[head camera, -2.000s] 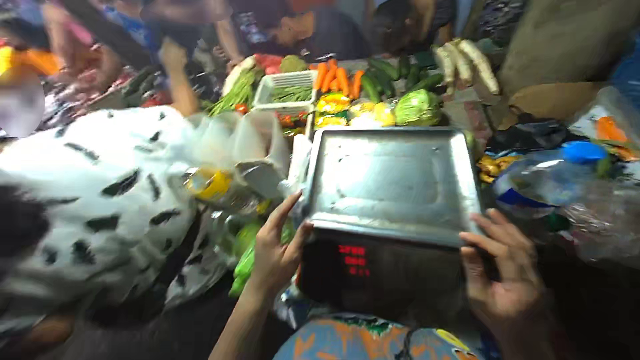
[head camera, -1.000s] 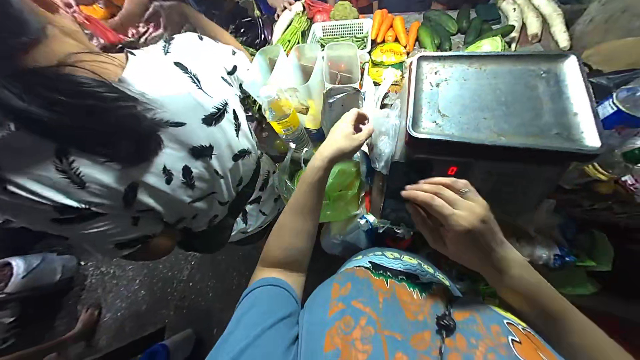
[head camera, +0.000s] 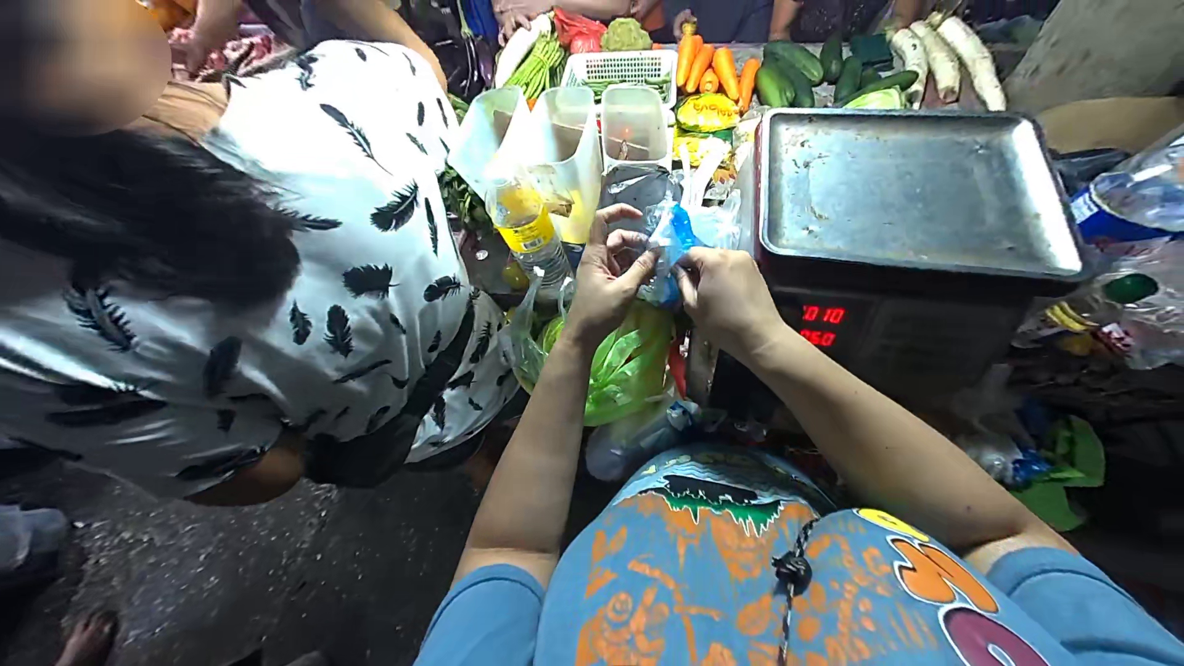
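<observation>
Between my two hands is a thin plastic bag with a blue part (head camera: 681, 231). My left hand (head camera: 610, 268) pinches it at its left side, and my right hand (head camera: 726, 291) grips its right side. White plastic bags (head camera: 721, 217) hang just behind. Below my hands lies a green bag (head camera: 629, 365). To the right of my right hand stands a digital scale with a bare metal tray (head camera: 916, 194) and a lit red display (head camera: 819, 326).
Clear plastic containers (head camera: 569, 139) and a yellow-labelled bottle (head camera: 529, 231) stand left of my hands. Carrots (head camera: 712, 69), cucumbers (head camera: 791, 74), white radishes (head camera: 948, 60) and a white basket (head camera: 620, 67) lie behind. A person in a feather-patterned top (head camera: 351, 250) is close at left.
Two seconds ago both hands were at the scale's tray. Since one second ago my right hand has moved left from the scale's front to my left hand, and both now hold the bag.
</observation>
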